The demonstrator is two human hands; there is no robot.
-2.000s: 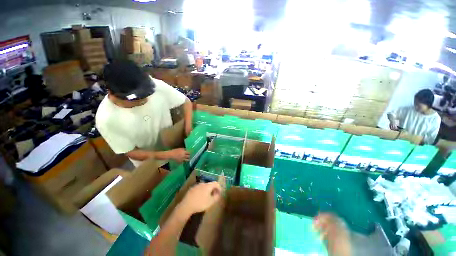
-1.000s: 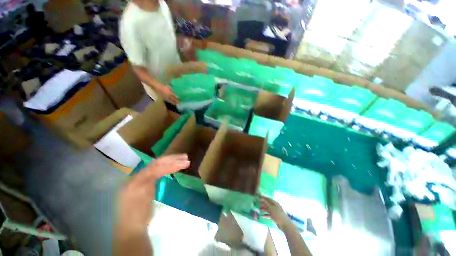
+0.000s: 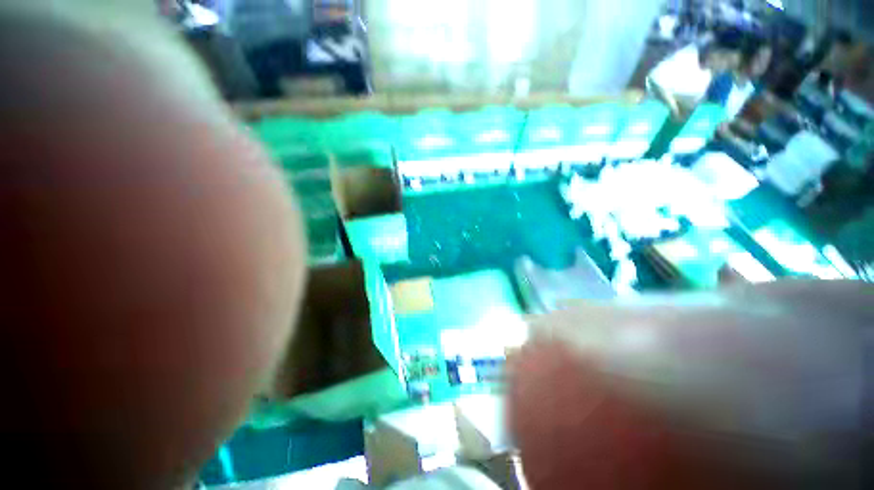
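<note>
My left hand [image 3: 144,249] is a huge blurred shape very close to the camera and covers the left side. My right hand [image 3: 690,392] is also very close and blurred at the lower right. Whether either holds anything cannot be told. Between them an open brown-inside product box [image 3: 331,335] stands upright, partly behind my left hand. A flat green and white carton [image 3: 479,297] lies right of it. Pale open flaps [image 3: 412,435] show at the bottom. A smaller-looking open box [image 3: 374,196] stands farther back.
A row of boxes with green raised lids [image 3: 460,134] lines the far edge of the green table [image 3: 479,225]. A white heap of fittings [image 3: 642,196] lies at the right, with a shiny grey stack [image 3: 565,282] nearer. A person [image 3: 685,86] is at the upper right.
Both hands have left the boxes and come up close to the camera. The view has swung right; the coworker at left is out of sight.
</note>
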